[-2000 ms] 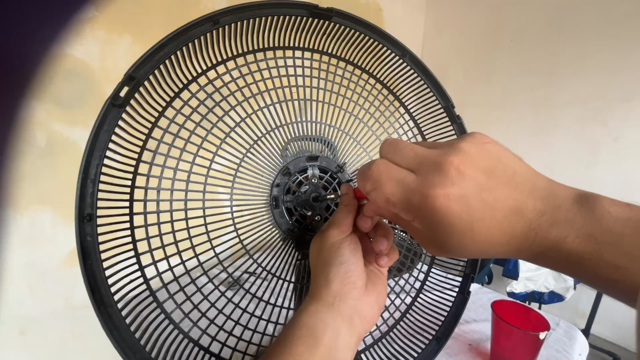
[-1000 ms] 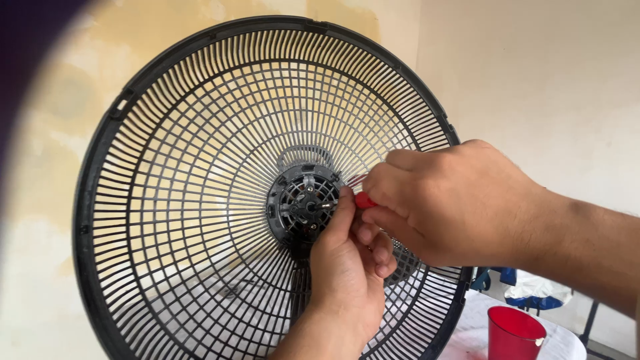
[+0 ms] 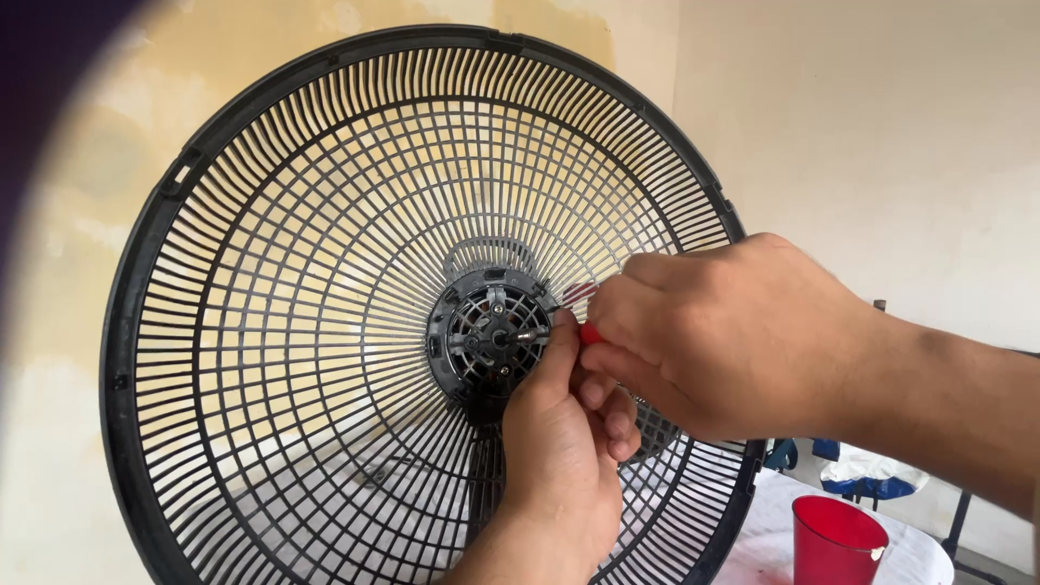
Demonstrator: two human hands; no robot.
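The round black rear grille of a fan (image 3: 120,382) fills most of the head view, with the motor hub (image 3: 487,325) at its centre and a short metal shaft (image 3: 526,335) sticking out. My right hand (image 3: 715,341) is closed around a red tool handle (image 3: 591,333), probably a screwdriver; its tip is hidden behind my left thumb. From below, my left hand (image 3: 565,455) reaches to the right side of the hub, thumb raised beside the shaft and fingers curled. What the left fingers touch or hold cannot be made out.
A red plastic cup (image 3: 837,540) stands on a table with a white cover (image 3: 922,561) at the lower right. Behind it are a white and blue bag (image 3: 869,471) and dark metal legs (image 3: 959,520). A patchy yellow and cream wall (image 3: 106,211) stands behind the grille.
Both hands stay at the right side of the hub. My right hand has turned slightly around the red handle. Nothing has plainly been let go.
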